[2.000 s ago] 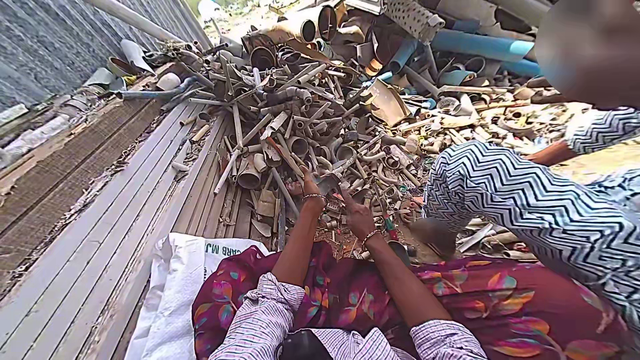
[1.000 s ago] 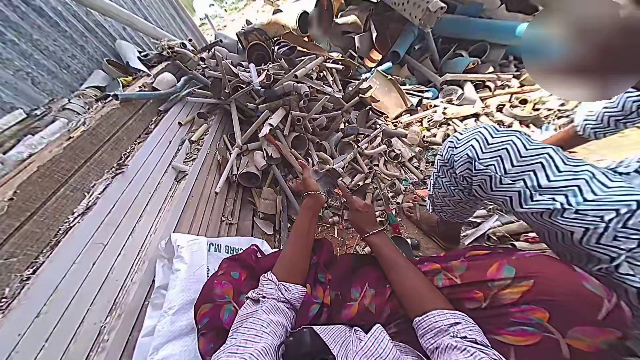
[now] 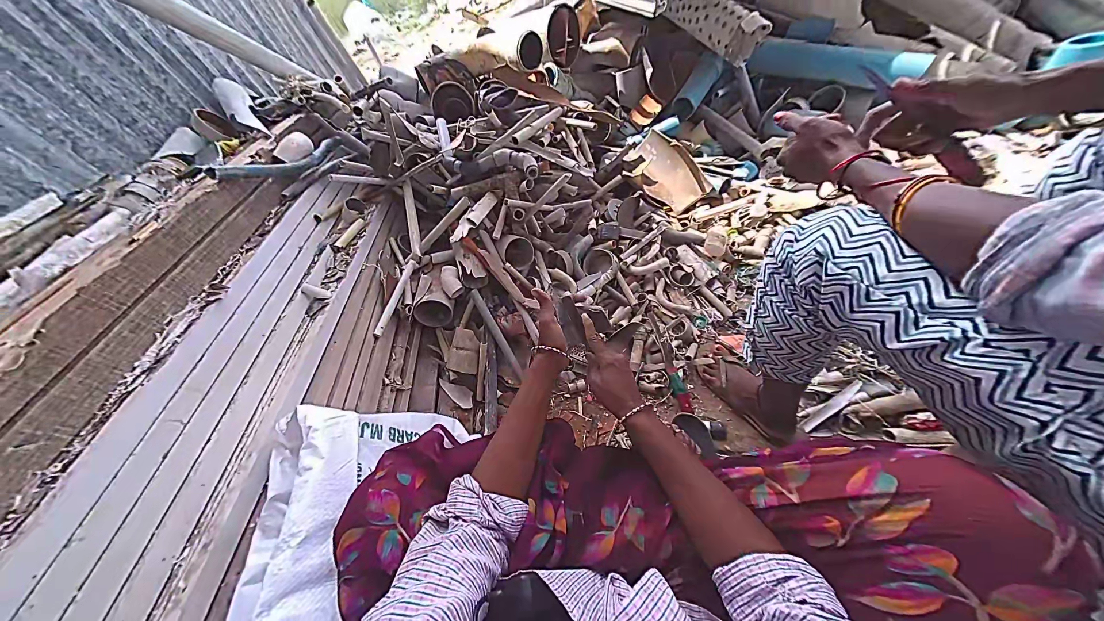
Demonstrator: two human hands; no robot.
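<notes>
Both my hands are at the near edge of a heap of scrap plastic pipes and fittings (image 3: 517,250). A dark flat piece (image 3: 570,321) stands between them, with my left hand (image 3: 548,332) closed along its left side. My right hand (image 3: 611,369) is lower and to the right, its raised fingers against the same piece. Another dark edge (image 3: 621,335) shows just above my right hand; whether it belongs to the same piece I cannot tell. The undersides of both hands are hidden, so the right hand's grip is unclear.
Long grey slats (image 3: 198,379) run along the left below a corrugated metal wall (image 3: 129,86). A white woven sack (image 3: 302,500) lies beside my patterned cloth. At the right, close by, sits another person in zigzag trousers (image 3: 862,293). Blue pipes (image 3: 837,65) lie behind the heap.
The other person's hands and forearms have come into view at the upper right, above the zigzag trousers. My hands remain close together around the dark piece, with the fingers slightly shifted.
</notes>
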